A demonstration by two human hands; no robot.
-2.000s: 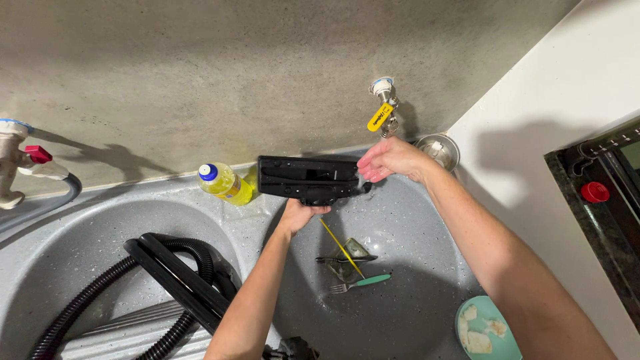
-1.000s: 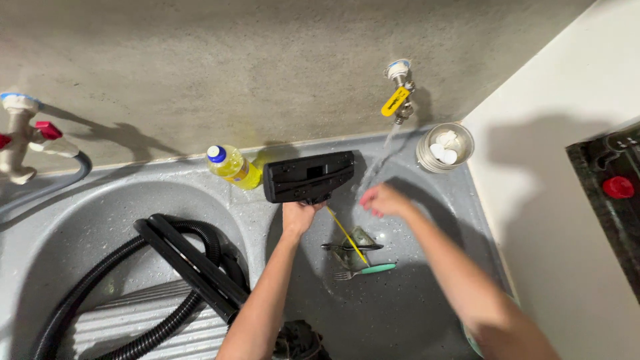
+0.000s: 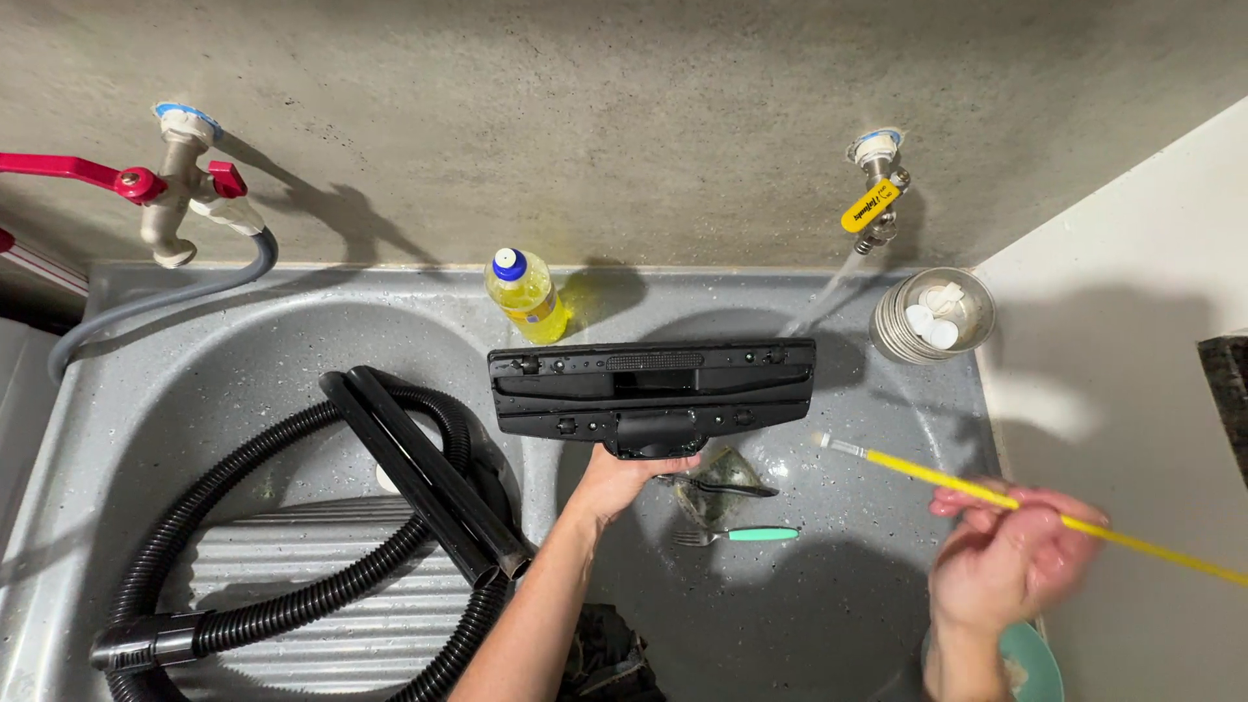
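Note:
My left hand (image 3: 619,485) grips a wet black vacuum cleaner floor head (image 3: 653,395) by its neck, underside facing me, over the right basin. In my right hand (image 3: 1014,551) is a thin yellow-handled paintbrush (image 3: 936,477), its bristle tip pointing left toward the floor head but apart from it. Water runs from the tap with a yellow lever (image 3: 871,205) behind the floor head. Below it in the basin lie a fork with a turquoise handle (image 3: 763,534), a black-handled utensil (image 3: 731,488) and a worn sponge (image 3: 721,502).
The left basin holds a ribbed black hose (image 3: 283,595) and two black tubes (image 3: 429,478). A bottle of yellow liquid (image 3: 529,302) stands on the rear ledge. At the back right is a metal container (image 3: 902,327) with white pieces; a turquoise dish (image 3: 1029,663) sits lower right. A red-handled tap (image 3: 175,195) is at left.
My right hand was empty near the water stream and now holds the yellow paintbrush, which lay in the basin before. The floor head stays in my left hand, now closer to the middle of the view.

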